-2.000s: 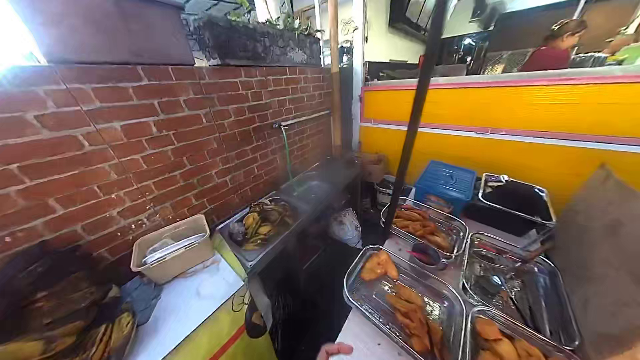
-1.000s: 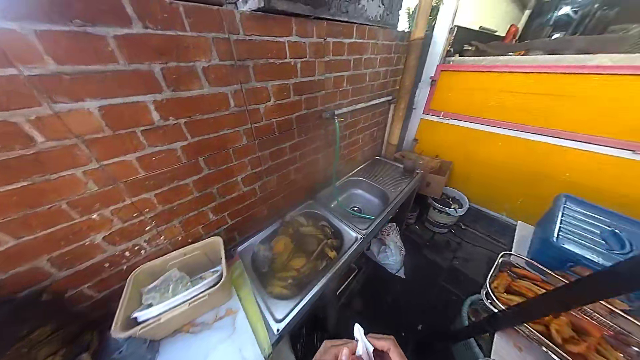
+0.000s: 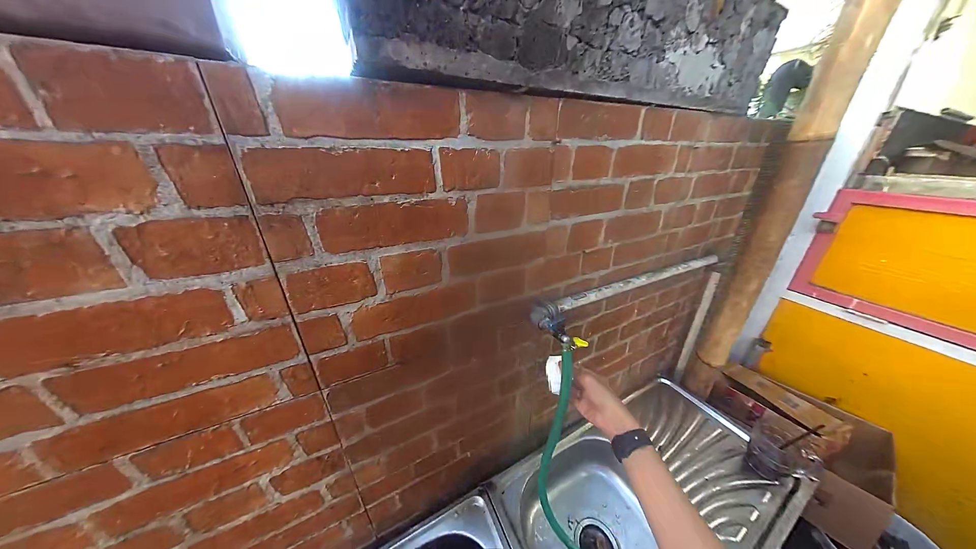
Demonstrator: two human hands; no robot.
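My right hand point(image 3: 595, 398), with a black band on its wrist, reaches to the brick wall and holds a crumpled white tissue or cloth point(image 3: 554, 375). Its fingers are partly hidden behind a green hose point(image 3: 555, 435), which hangs from a wall tap point(image 3: 565, 337) with a yellow lever. Whether the fingers touch the hose I cannot tell. The hose runs down into a stainless steel sink basin point(image 3: 560, 488), beside the drain point(image 3: 595, 535). My left hand is out of view.
A grey pipe point(image 3: 640, 282) runs along the brick wall point(image 3: 366, 175). To the right are the ribbed steel drainboard point(image 3: 686, 435), a clear plastic cup point(image 3: 768, 456), cardboard boxes point(image 3: 854, 450) and a wooden post point(image 3: 751, 259). Another basin's edge point(image 3: 476, 512) shows below.
One second ago both hands were together low in view around a white thing; now the right hand is raised by the tap and hose. The view has swung toward the wall.
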